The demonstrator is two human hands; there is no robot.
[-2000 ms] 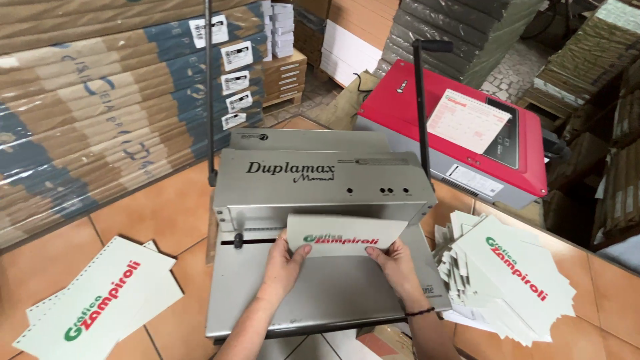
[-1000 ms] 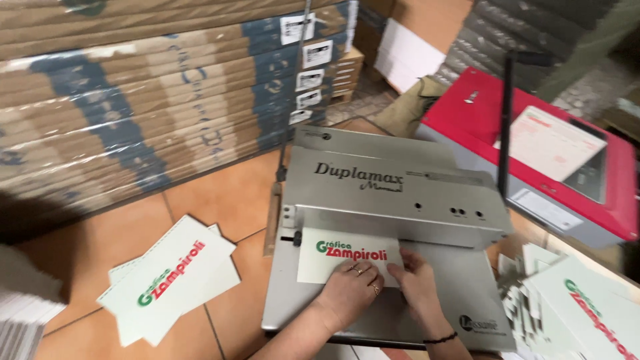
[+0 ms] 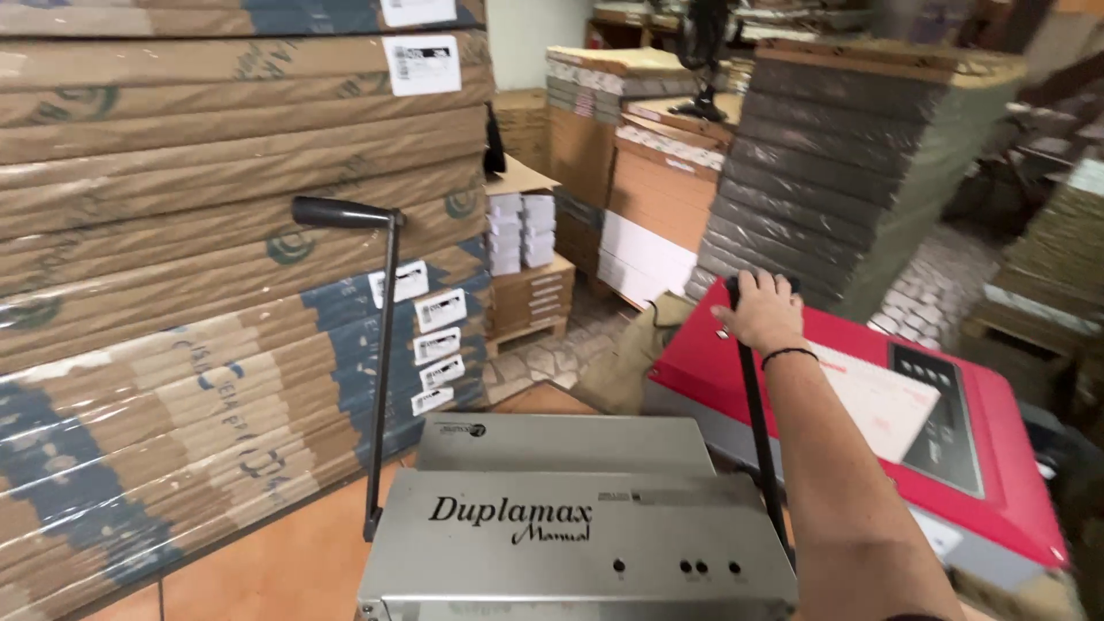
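My right hand (image 3: 764, 312), with a dark bracelet at the wrist, is wrapped over the black grip at the top of the right lever (image 3: 756, 414) of a grey metal Duplamax manual punching and binding machine (image 3: 561, 535). The left lever (image 3: 385, 371) stands upright at the machine's left side, its black handle (image 3: 341, 212) pointing left with no hand on it. My left hand is out of view. The machine's front part and the printed sheets lie below the frame.
A red and grey machine (image 3: 992, 414) with a paper on its lid stands right of the lever. Wrapped stacks of paper (image 3: 216, 259) rise at the left. Dark wrapped stacks (image 3: 811, 172), cartons (image 3: 526, 297) and a fan (image 3: 703, 60) are behind. Orange tiles (image 3: 259, 552) lie beside the machine.
My right hand has left the printed sheets at the machine's front and now holds the right lever's grip. My left hand has gone out of view. The view has tilted up.
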